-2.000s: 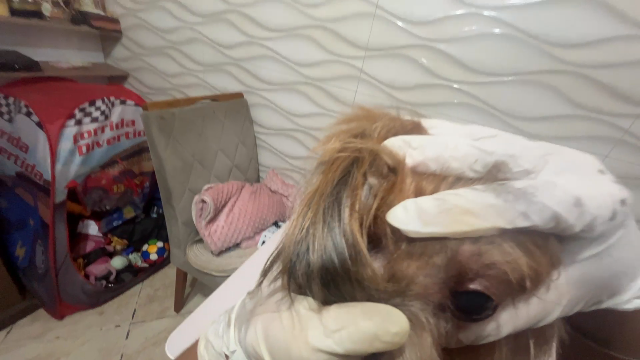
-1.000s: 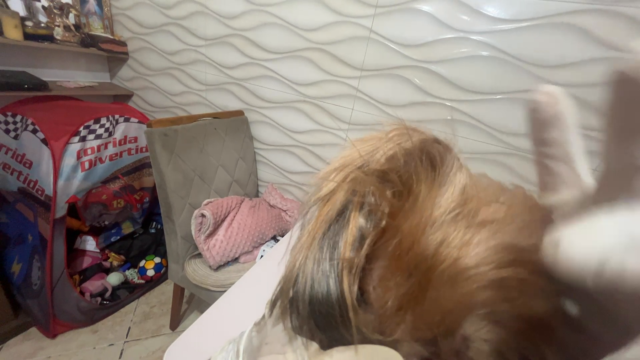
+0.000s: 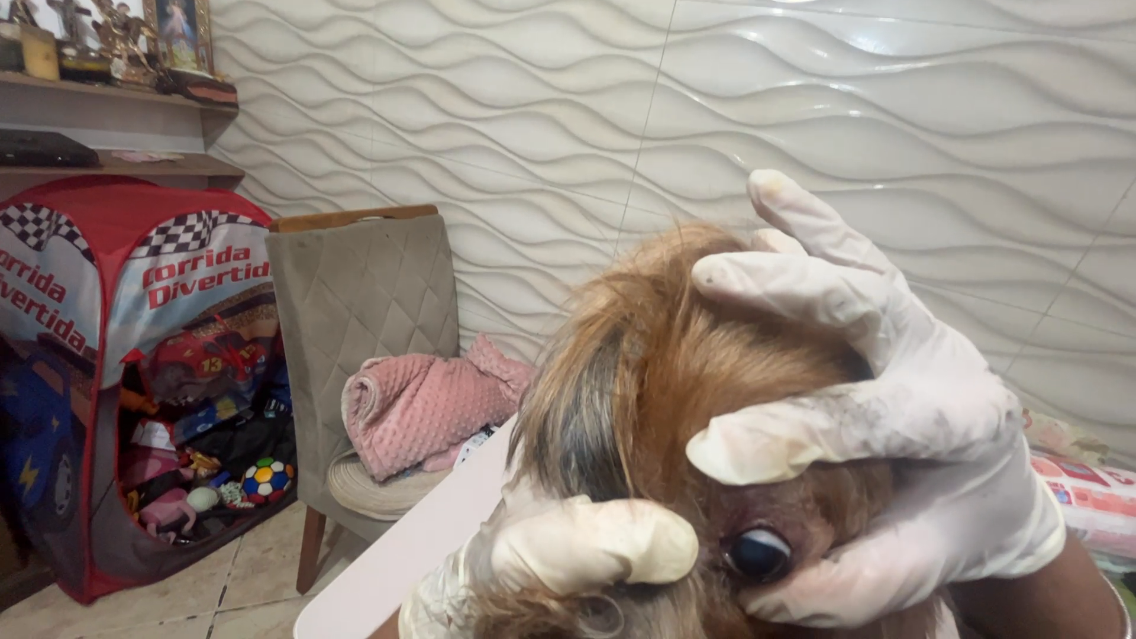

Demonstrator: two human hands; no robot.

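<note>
A dog's head (image 3: 657, 355) with long tan and dark grey fur fills the lower middle, one dark eye showing. My right hand (image 3: 896, 426), in a whitish glove with grey smudges, lies over the right side of the head; its thumb and a finger rest below and above the eye, the other fingers spread over the crown. My left hand (image 3: 568, 550), gloved too, holds the muzzle or cheek from the lower left, its thumb lying across the fur. Its other fingers are hidden. A pale flat panel (image 3: 408, 550) extends beneath the dog at the left.
A grey quilted chair (image 3: 364, 293) holds a rolled pink blanket (image 3: 426, 408). Left of it stands a red toy tent (image 3: 186, 240) full of toys. Shelves (image 3: 115, 164) with figurines hang above. A wavy white wall (image 3: 532, 115) rises behind; a pink and white package (image 3: 1087, 497) is at the right.
A second ago my right hand was blurred, off the head at the right; now it is on the head again, around the eye. The dog's eye, out of sight then, shows again.
</note>
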